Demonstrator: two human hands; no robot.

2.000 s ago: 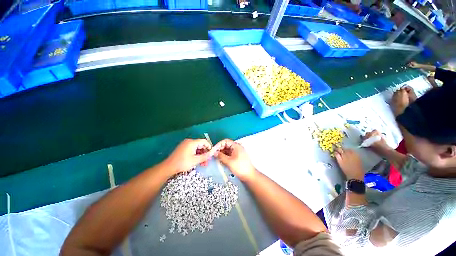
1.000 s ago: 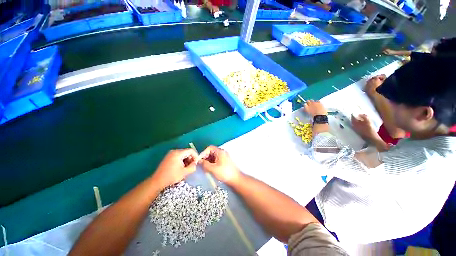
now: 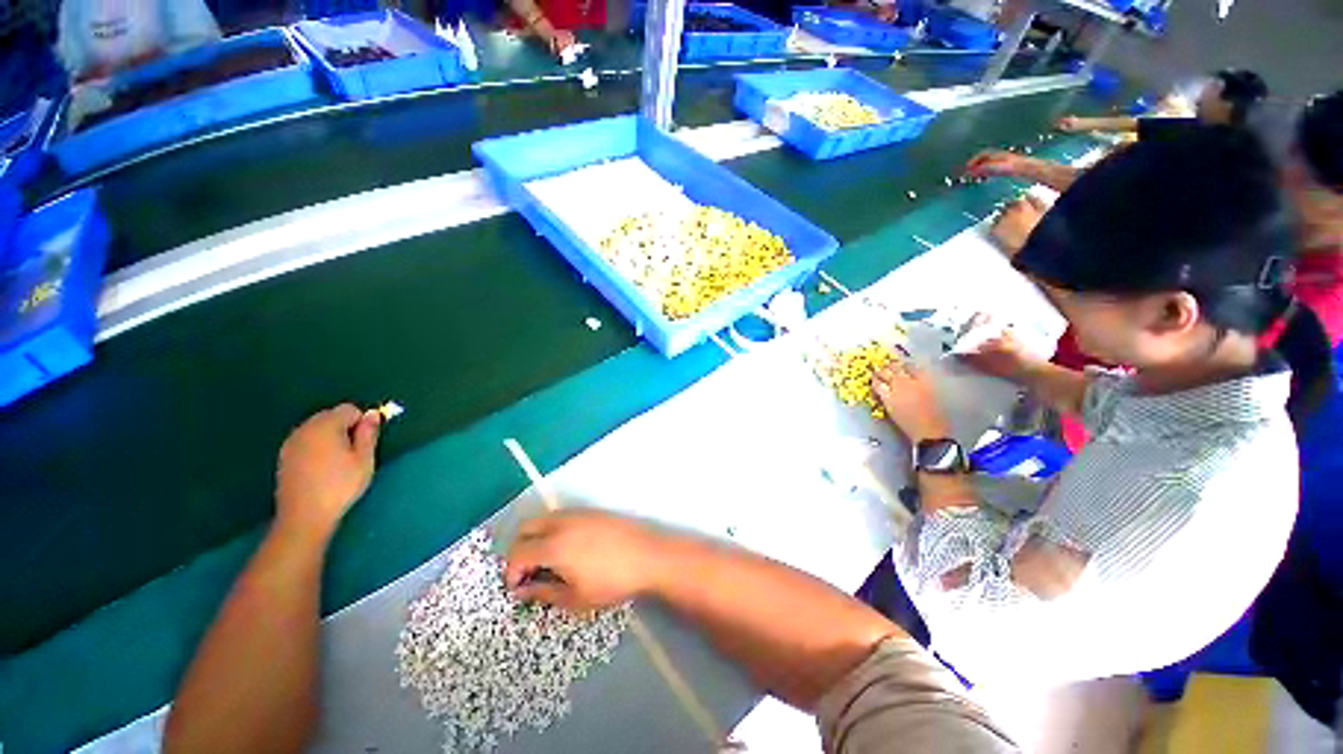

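My left hand point(image 3: 327, 460) is over the green conveyor belt point(image 3: 221, 486), its fingertips closed on a tiny piece point(image 3: 390, 410) that looks white and yellowish. My right hand point(image 3: 567, 560) is at the top right edge of the pile of small whitish-grey parts point(image 3: 486, 656), fingers curled down. Its fingertips are partly hidden, so whether it holds a part cannot be told. The pile lies loose on the grey-white table cover point(image 3: 361, 648). A beige tape strip point(image 3: 678, 670) runs beside the pile.
A blue tray point(image 3: 670, 327) with yellow and white parts stands on the belt. A pale speck point(image 3: 592, 323) lies nearby. At right sits a person point(image 3: 1134, 457) in a striped shirt with a yellow pile point(image 3: 859, 374). More blue trays and people are at the back.
My hands, earlier together above the pile, are apart. My left hand has moved out over the belt with a small piece; my right has come down to the pile. The view has shifted right.
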